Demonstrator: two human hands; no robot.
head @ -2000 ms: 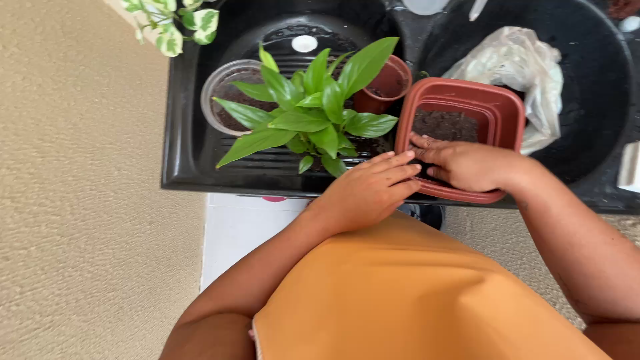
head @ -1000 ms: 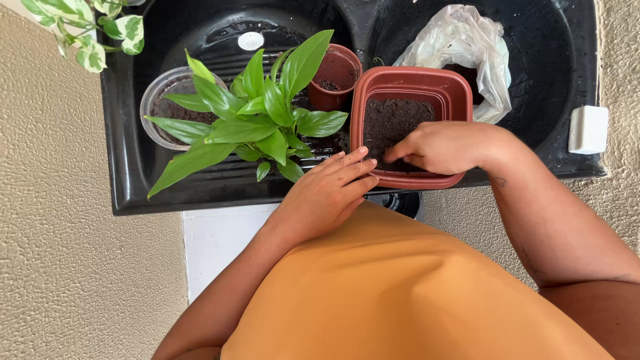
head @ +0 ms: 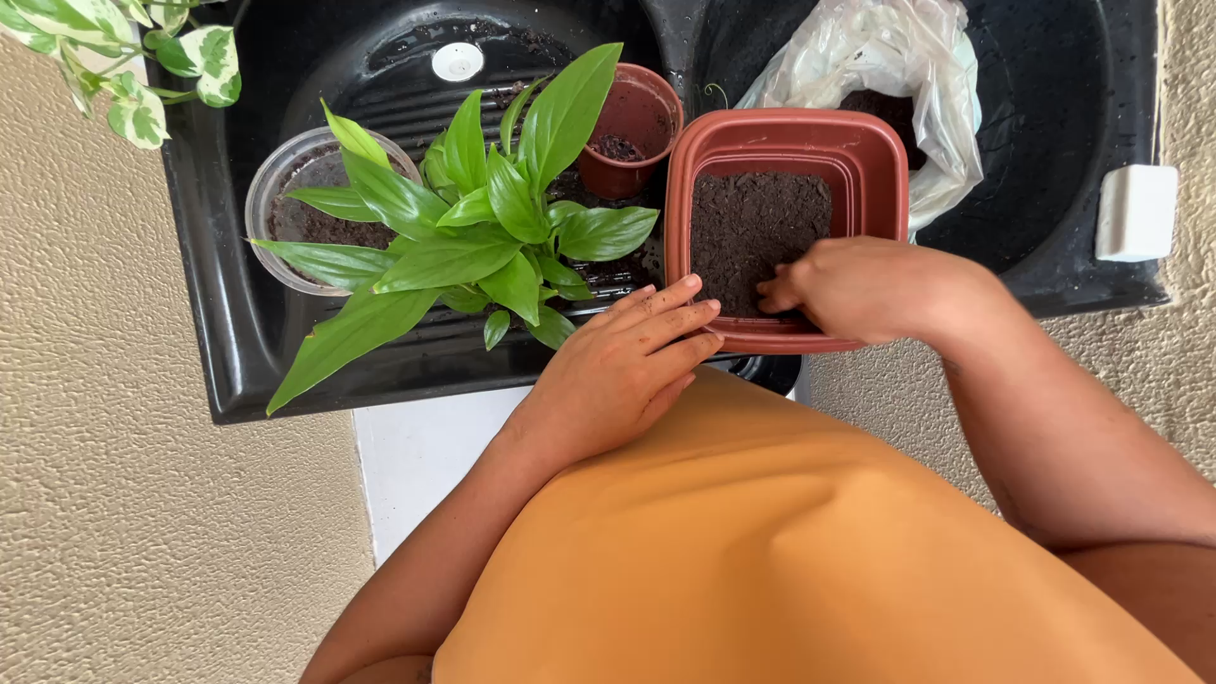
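Note:
A square terracotta-coloured plastic pot [head: 676, 204] stands at the front of a black sink unit, with dark soil [head: 755, 228] in it. My right hand [head: 855, 290] reaches over the pot's right front side, its fingertips in the soil and partly hidden. My left hand [head: 636, 356] rests flat against the pot's front left corner, fingers a little apart, soil specks on them. Left of the pot is a leafy green plant [head: 503, 237], whose base is hidden by leaves. Behind that plant stand a small round brown pot [head: 630, 128] with a little soil and a clear round container [head: 275, 228] with soil.
An open plastic bag [head: 855, 47] of dark soil lies behind the square pot. A white block-like object [head: 1137, 212] sits at the sink's right edge. Variegated leaves [head: 195, 66] hang in at the top left. The black sink rim [head: 380, 394] runs in front of the plant.
My right hand has shifted within the square pot, its fingertips now deeper in the front part of the soil. My left hand stays at the pot's front left corner. The view has shifted.

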